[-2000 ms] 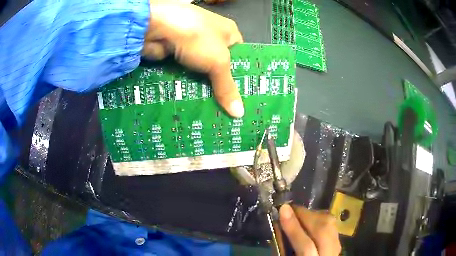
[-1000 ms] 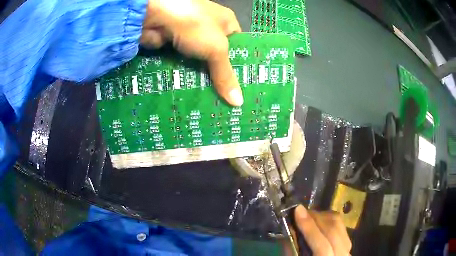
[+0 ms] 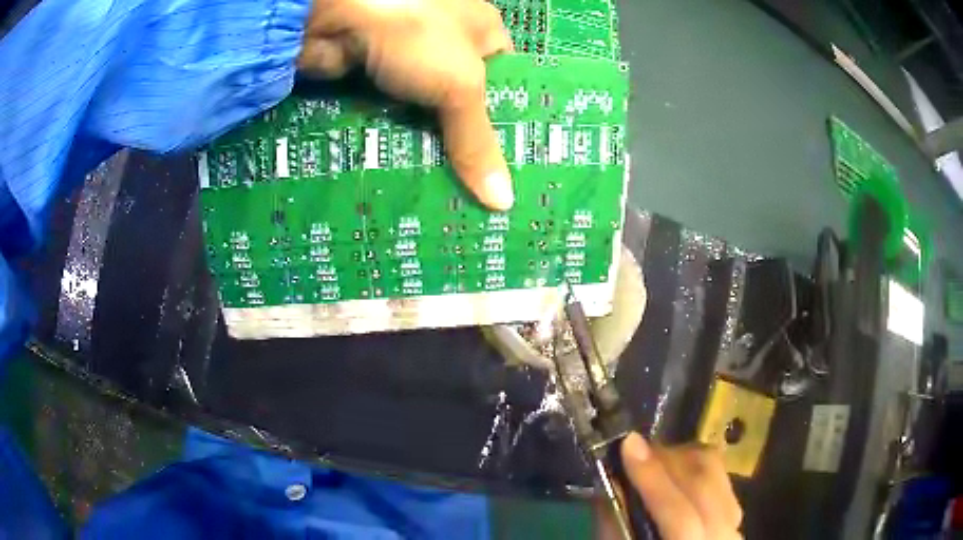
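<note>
A green circuit board panel (image 3: 412, 222) with white printing lies over a pale backing board (image 3: 391, 319), whose edge shows below it. My left hand (image 3: 422, 74) grips panel and board from the top, its extended finger flat on the panel; its other fingertips are hidden. My right hand (image 3: 686, 490) holds a dark soldering iron (image 3: 593, 364) with a thin feed tube beside it. The iron's tip is at the panel's lower edge, near the right corner; I cannot tell if it touches. A round cream cup (image 3: 630, 301) of small silvery pieces is partly hidden behind the iron and panel.
A yellow sponge (image 3: 736, 427) with a dark hole lies at the right, near dark cables. Another green panel (image 3: 581, 26) lies on the grey-green conveyor (image 3: 729, 127) behind. A bright green disc (image 3: 879, 216) is at the far right. The black mat (image 3: 348, 396) shows glossy strips.
The held panel and backing board have shifted slightly upward with my left hand. The iron tip has moved down the panel to its lower edge. The panel on the conveyor has moved left.
</note>
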